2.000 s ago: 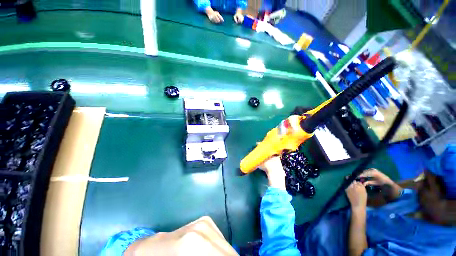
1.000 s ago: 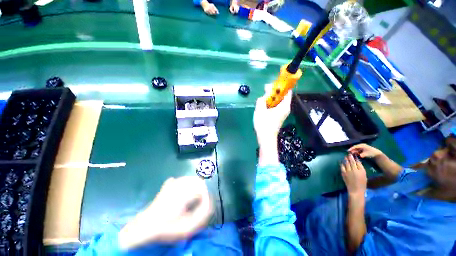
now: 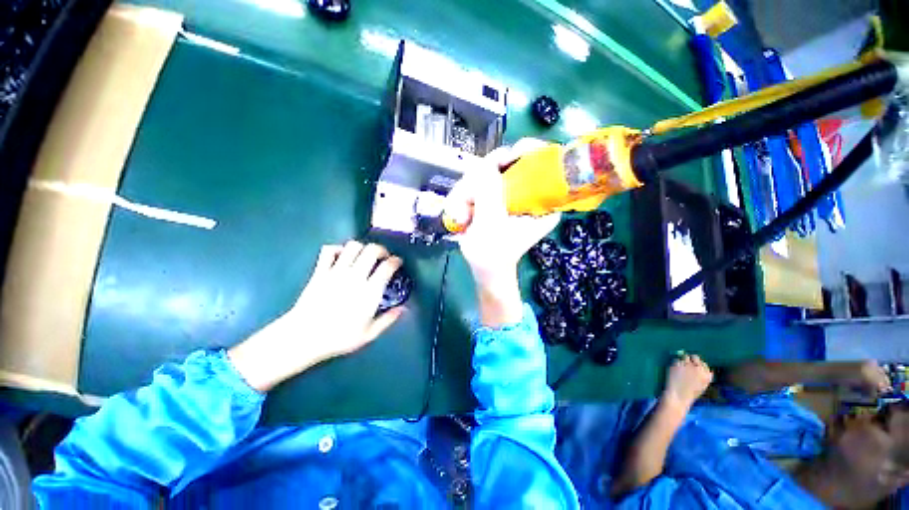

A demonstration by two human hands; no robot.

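Observation:
My right hand (image 3: 493,224) is closed around the orange-yellow electric screwdriver (image 3: 573,177), which lies nearly level with its nose at the front plate of the silver-grey screw feeder (image 3: 414,164). The bit tip is hidden by the hand and feeder. My left hand (image 3: 344,304) rests on the green mat with its fingers over a round black housing (image 3: 397,290), left of and below the feeder. Part of the housing shows between fingers and thumb.
A pile of round black parts (image 3: 578,279) lies right of my right hand. Beyond it is a black bin (image 3: 648,249) with white pieces. A coworker's hand (image 3: 688,377) is at the bench edge. Cardboard (image 3: 75,199) lies left. A power cord (image 3: 439,329) runs below the feeder.
The screwdriver has moved from raised beyond the feeder down to its front plate. My left hand has come onto the housing that lay alone on the mat. The view has shifted and turned.

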